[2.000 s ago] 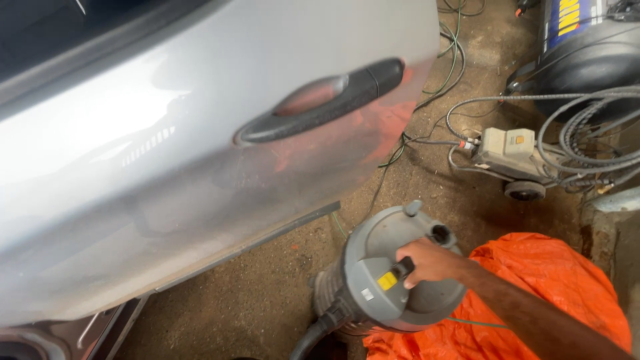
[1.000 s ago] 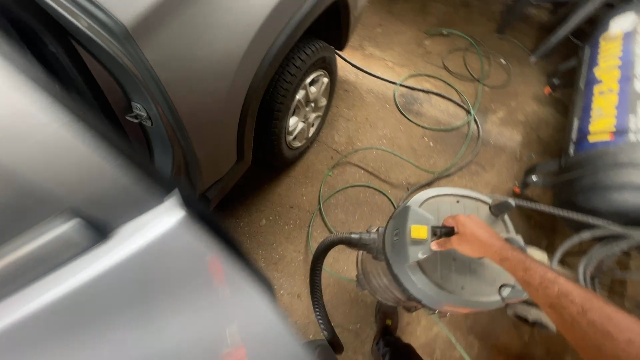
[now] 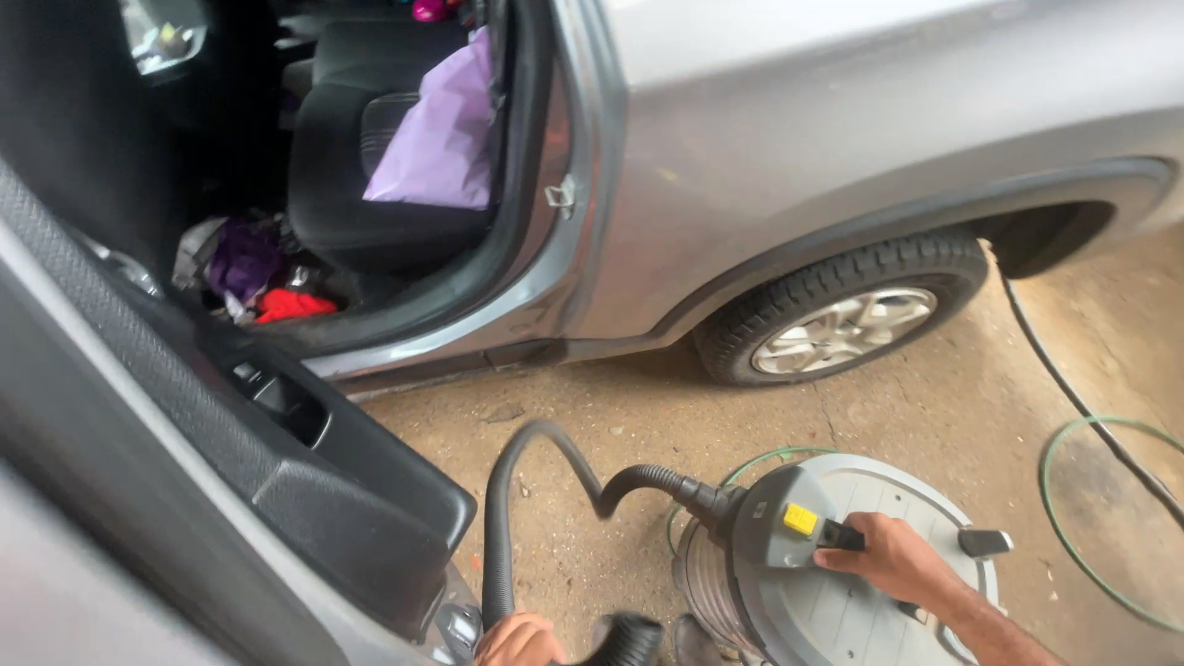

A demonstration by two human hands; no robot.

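My right hand (image 3: pixel 893 560) is closed around the black handle on top of a grey canister vacuum cleaner (image 3: pixel 888 499), beside its yellow switch (image 3: pixel 799 519). At the bottom edge, my left hand (image 3: pixel 520 640) grips the black corrugated vacuum hose (image 3: pixel 498 527). The hose bends up and over to its connector on the vacuum's lid. A black ribbed hose piece (image 3: pixel 629 638) shows just right of my left hand. The vacuum stands on the floor near the car's open rear door (image 3: pixel 361 518).
Inside the silver car (image 3: pixel 786 102), a lilac bag (image 3: pixel 439 139) lies on the black seat (image 3: pixel 342 185), with red cloth (image 3: pixel 294 305) and purple cloth (image 3: pixel 245 259) on the floor. A wheel (image 3: pixel 846 324), a black cable (image 3: pixel 1064 379) and a green hose (image 3: pixel 1050 499) are to the right.
The view has swung round the open door to the car's interior. The vacuum has moved along with my right hand on its handle. My left hand has come into view on the hose.
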